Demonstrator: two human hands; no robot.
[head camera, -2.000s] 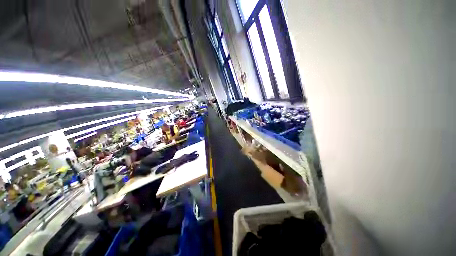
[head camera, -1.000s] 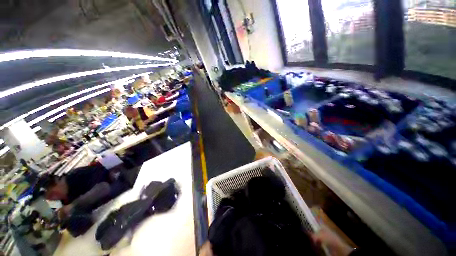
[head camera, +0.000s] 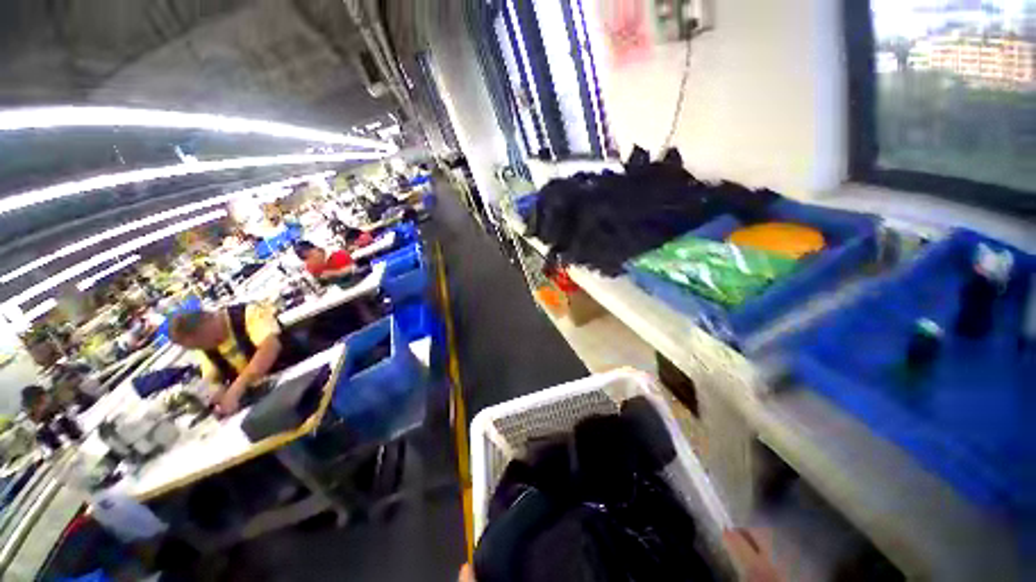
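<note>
A white perforated plastic basket is held in front of me at the bottom centre. Soft black fabric pieces fill much of it. My right hand is on the basket's right rim, blurred and cut off by the bottom edge. Only a small bit of my left hand shows at the basket's left side, at the bottom edge.
A dark aisle with a yellow line runs ahead. On the right, a long shelf holds blue trays and a black fabric heap. On the left, a person works at a table beside blue totes.
The view has moved forward along the aisle with the basket. The near white table with black pieces has left view; the shelf's fabric heap and green and orange items are closer.
</note>
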